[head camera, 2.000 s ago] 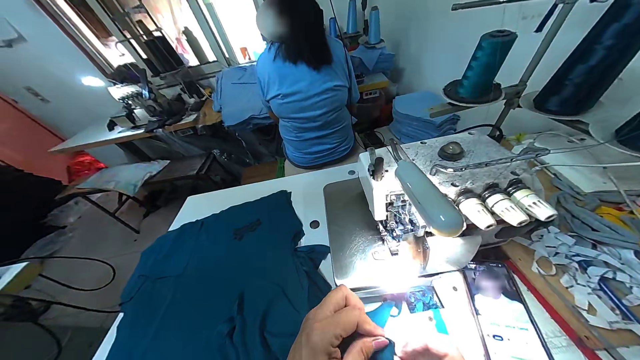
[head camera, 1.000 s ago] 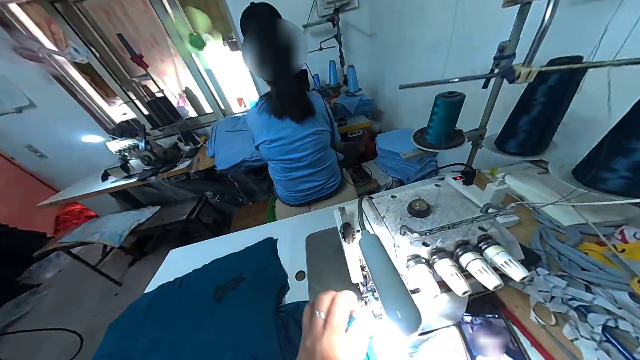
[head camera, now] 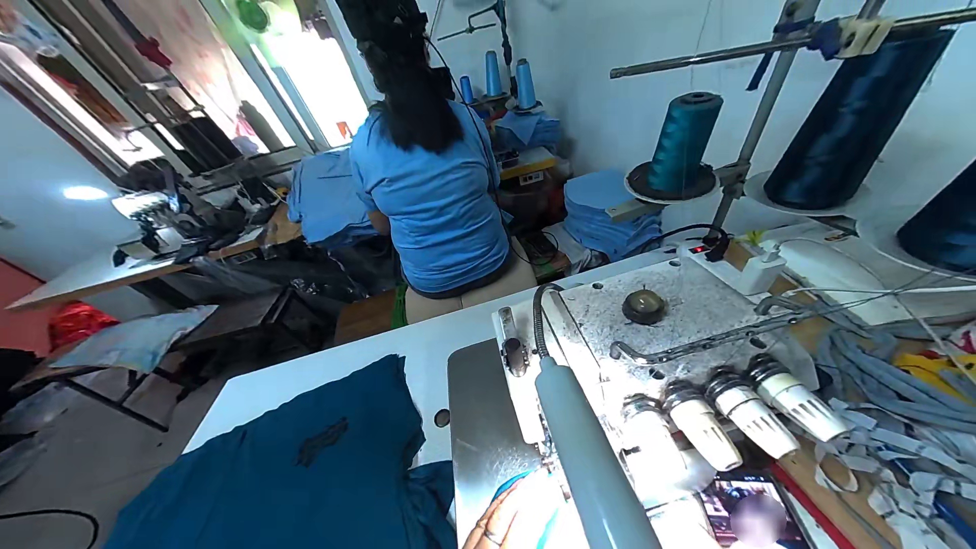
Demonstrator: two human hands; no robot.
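Note:
At the bottom centre, in the lamp's glare, my left hand (head camera: 499, 520) rests on a piece of blue fabric (head camera: 512, 482) beside the needle area of an overlock sewing machine (head camera: 640, 320). A ring is on one finger. My right hand cannot be made out; the grey lamp (head camera: 591, 457) and the glare cover that area. Left of the metal plate (head camera: 484, 404), a dark teal garment (head camera: 305, 465) with a small dark print lies spread on the white table (head camera: 343, 347).
A person in a blue shirt (head camera: 435, 198) sits with their back to me beyond the table. Thread cones (head camera: 686, 145) stand on the rack at right. A phone (head camera: 751, 511) lies beside the machine, near fabric scraps (head camera: 900, 465). Folded blue cloth (head camera: 606, 217) is stacked behind.
The view has tilted upward and shifted. Two seconds ago both hands were at the blue fabric in front of the machine; now my left hand is close to the needle area.

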